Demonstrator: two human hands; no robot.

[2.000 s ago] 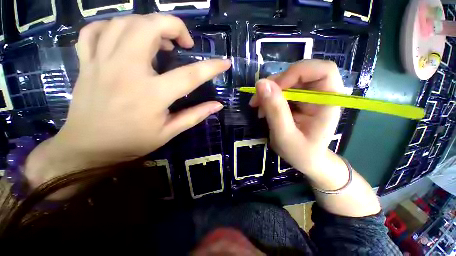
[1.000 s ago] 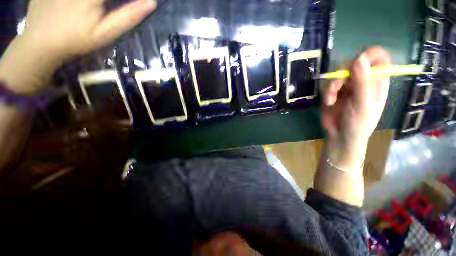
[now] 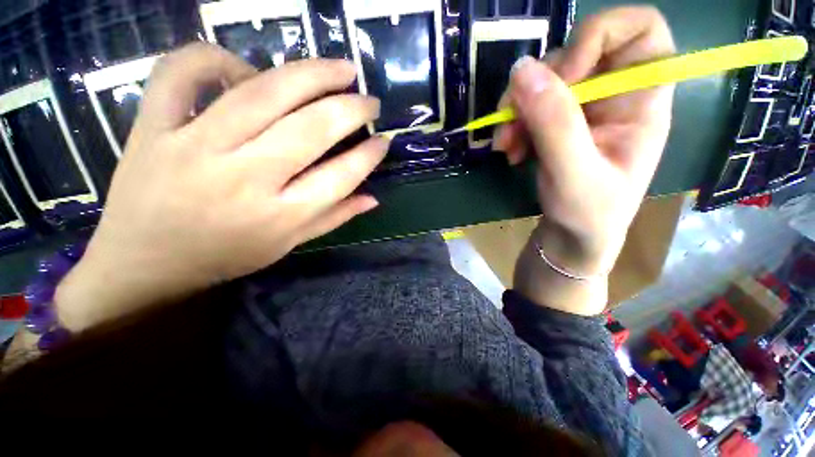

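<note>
My right hand (image 3: 594,134) holds bright yellow tweezers (image 3: 652,82), whose dark tip points left at the lower edge of a framed screen part (image 3: 398,67). That part is a dark glossy rectangle with a pale border, lying in a dark blister tray (image 3: 455,80). My left hand (image 3: 232,170) lies over the tray's front edge, its fingertips at the lower left corner of the same part. The fingers are apart; whether they touch or hold anything is hidden. More framed parts stand in a row to the left and one lies just right.
A green bench top (image 3: 693,107) shows right of and in front of the tray. A neighbouring tray (image 3: 776,112) lies at the right. An open cardboard box (image 3: 648,245) is below the bench edge. Red stools (image 3: 681,339) and a person in a checked top (image 3: 726,388) are lower right.
My left hand has come down and right to the front row of parts. My right hand has moved left with the tweezers, whose tip now sits at a different part.
</note>
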